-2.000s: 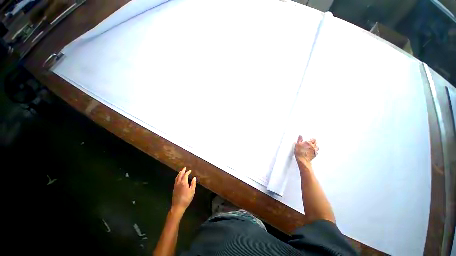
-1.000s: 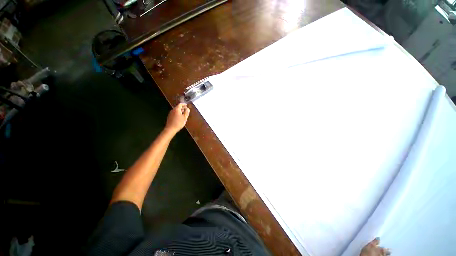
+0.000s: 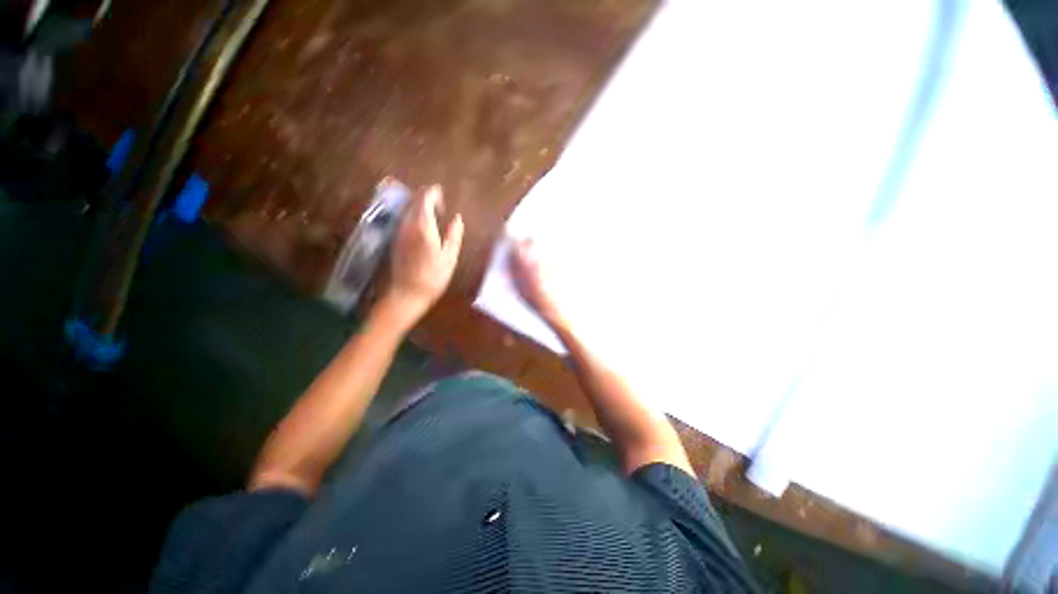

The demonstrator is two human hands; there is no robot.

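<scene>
A large white paper sheet (image 3: 743, 232) covers the right part of the brown table. Its near-left corner looks bluish and slightly lifted or layered. My left hand (image 3: 424, 258) is over bare wood left of that corner, fingers apart. A shiny grey metal-like object (image 3: 367, 246) lies right beside it, blurred; I cannot tell what it is. My right hand (image 3: 528, 276) is at the paper's corner, its fingers blurred; whether they pinch the paper is unclear.
A long rail or bar (image 3: 162, 163) with blue pieces runs along the table's left end. A rolled or folded strip of paper (image 3: 768, 470) reaches the table's front edge. The floor at lower left is dark.
The view has turned and moved towards the table's left end. The shiny object is now apart from the paper's corner, beside my left hand. My right hand has come from the paper roll to the corner.
</scene>
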